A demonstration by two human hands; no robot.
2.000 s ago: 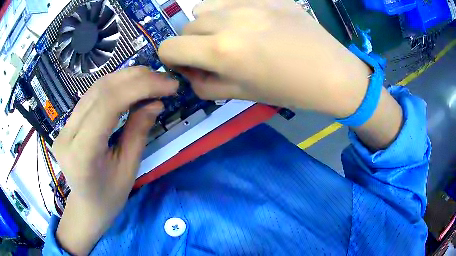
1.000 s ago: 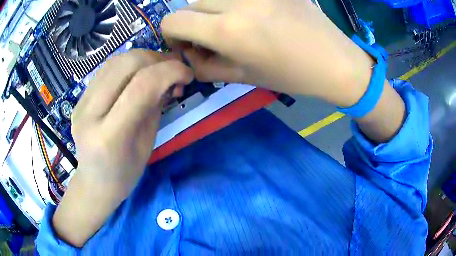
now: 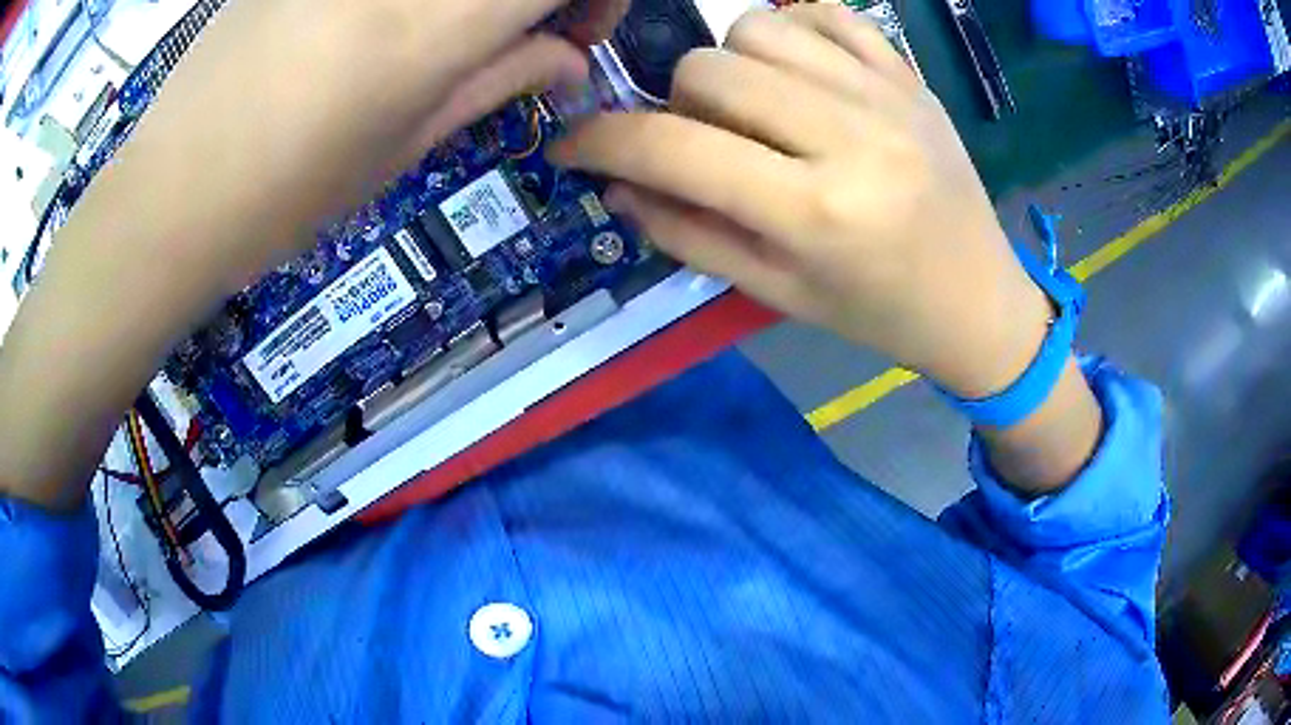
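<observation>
The blue motherboard lies in the white metal chassis. An M.2 SSD with a long white label and a small square Wi-Fi card sit near its front edge. My left hand reaches over the board from the left and is cut off by the top edge; its fingertips are near the board's right end. My right hand is beside them, its index finger and thumb at the board by a thin orange and black wire. Whether either hand grips anything is hidden or blurred.
Red foam lies under the chassis. A black-sleeved cable harness loops over its left end. Blue trays and a slim dark tool are at the upper right. Grey floor with a yellow line lies beyond.
My left hand has moved up and right across the board, uncovering the SSD and Wi-Fi card and covering the cooler. My right hand has shifted slightly down and right.
</observation>
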